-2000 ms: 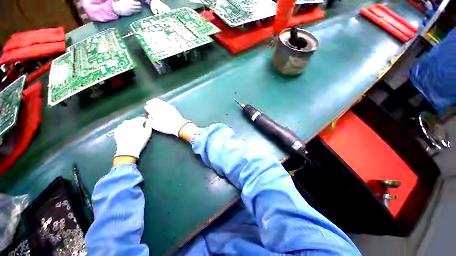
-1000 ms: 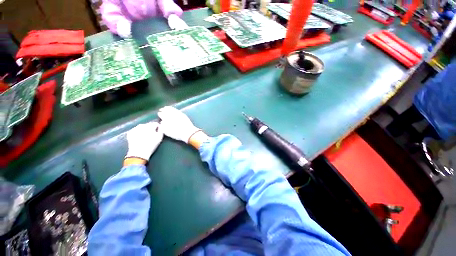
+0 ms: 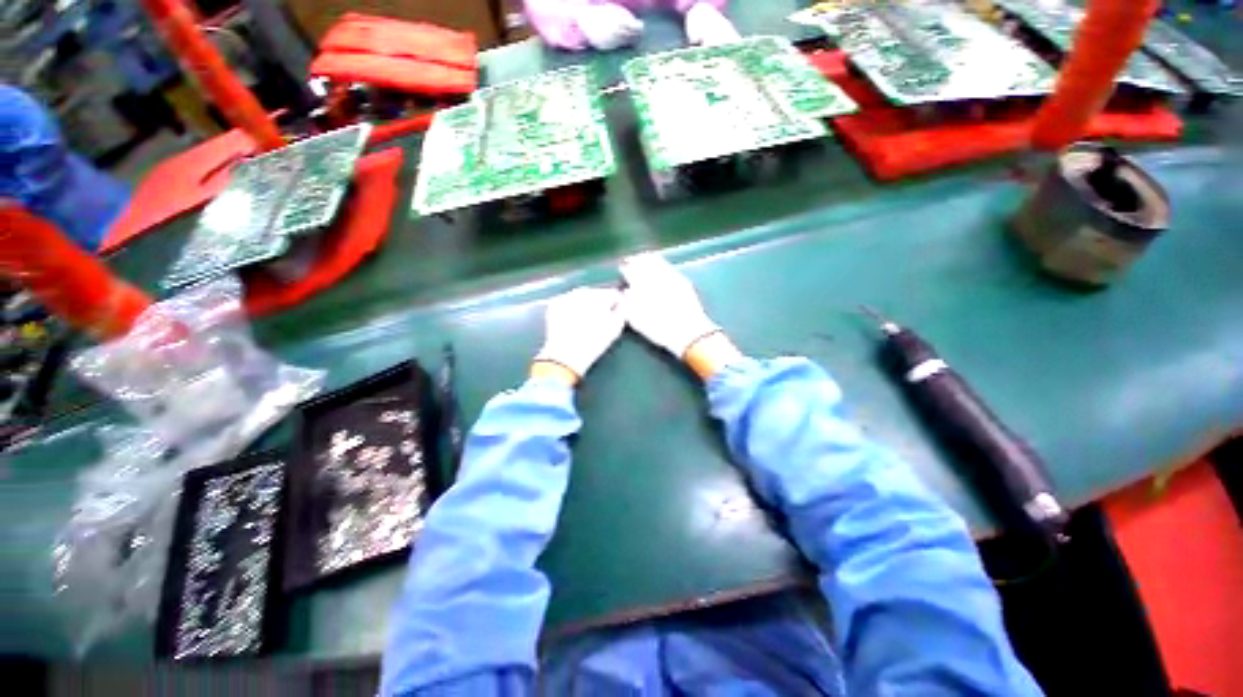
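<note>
My left hand (image 3: 584,330) and my right hand (image 3: 665,306), both in thin white gloves, rest on the green mat (image 3: 654,504) with their fingertips together. The fingers are curled inward, and whether anything small is between them cannot be told. An electric screwdriver (image 3: 971,429), thick and black with a thin metal bit, lies on the mat to the right of my hands, untouched.
Two black parts trays (image 3: 434,443) with small metal pieces lie left, a thin dark stick beside them, clear plastic bags (image 3: 191,375) beyond. Green circuit boards (image 3: 518,143) line the far side, some on red pads. A metal can (image 3: 1091,225) stands right. A person's gloved hands show at the top.
The view has swung left, so the trays, bags and a left-side board show more fully and the can and screwdriver sit further right. My hands stay together on the mat.
</note>
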